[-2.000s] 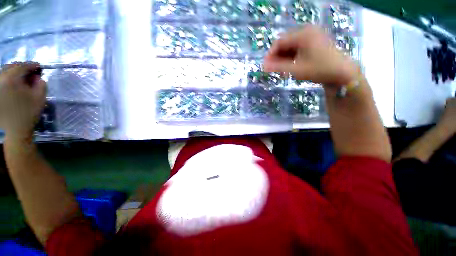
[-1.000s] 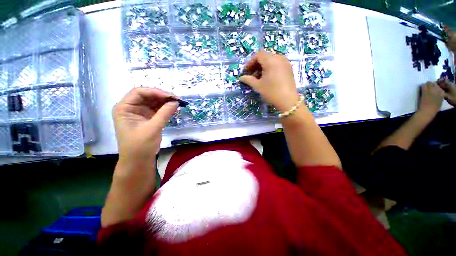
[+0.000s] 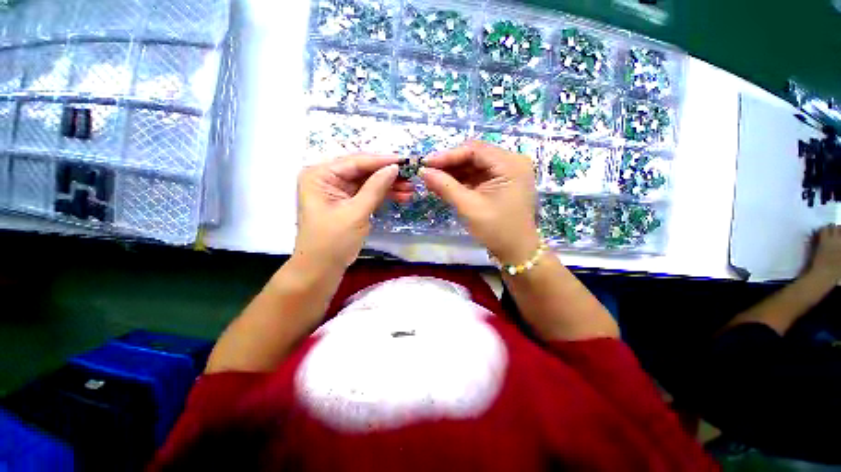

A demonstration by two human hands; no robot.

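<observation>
My left hand (image 3: 339, 205) and my right hand (image 3: 486, 195) meet fingertip to fingertip above the front part of the right compartment tray (image 3: 392, 241). Between them is a small dark plastic housing (image 3: 406, 169), gripped by my left thumb and finger. My right thumb and finger close on its right end, where a small pale glint shows; the circuit board there is mostly hidden by the fingertips. The tray's cells hold piles of green-silver circuit boards (image 3: 514, 95).
The left compartment tray (image 3: 166, 166) holds a few black housings (image 3: 83, 191). A co-worker's hand (image 3: 823, 256) is at the far right, below black parts (image 3: 819, 171) on a white mat (image 3: 770, 203). A green belt (image 3: 728, 46) runs behind. Blue bins (image 3: 138, 369) stand lower left.
My left hand has come from the left tray to the middle with the housing. My right hand has left the tray cell and met it. The view has shifted, moving the trays in the picture.
</observation>
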